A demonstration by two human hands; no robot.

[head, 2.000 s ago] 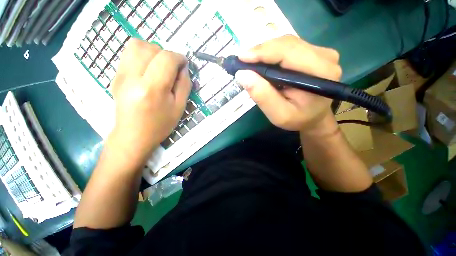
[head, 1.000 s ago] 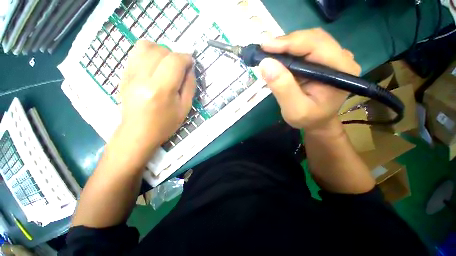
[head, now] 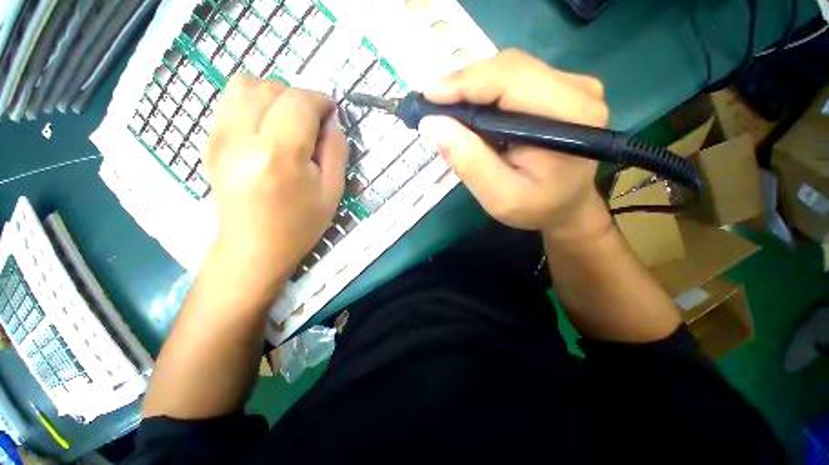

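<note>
A white carrier tray (head: 136,186) with a row of holes along its edge holds PCB panels (head: 193,56) with green strips and rows of small rectangles. My right hand (head: 523,136) grips the black soldering iron (head: 545,130), its thin grey tip pointing left over the panel, close to my left fingertips. My left hand (head: 273,163) rests over the panel with its fingers closed together. Whatever it pinches is too small and hidden to tell. A thin line crosses the bench from the left towards the tray, and part of the panel is hidden under my left hand.
A second tray pile (head: 68,336) lies at the far left, with a yellow pen-like thing (head: 50,427) below it. Stacked trays (head: 54,54) stand upper left. Open cardboard boxes (head: 677,236) stand on the green floor right. A clear plastic bag (head: 309,352) shows below the bench edge.
My right hand and the iron moved right, then back left, bringing the tip near my left fingertips again. My left hand stays over the panel. The view has shifted slightly.
</note>
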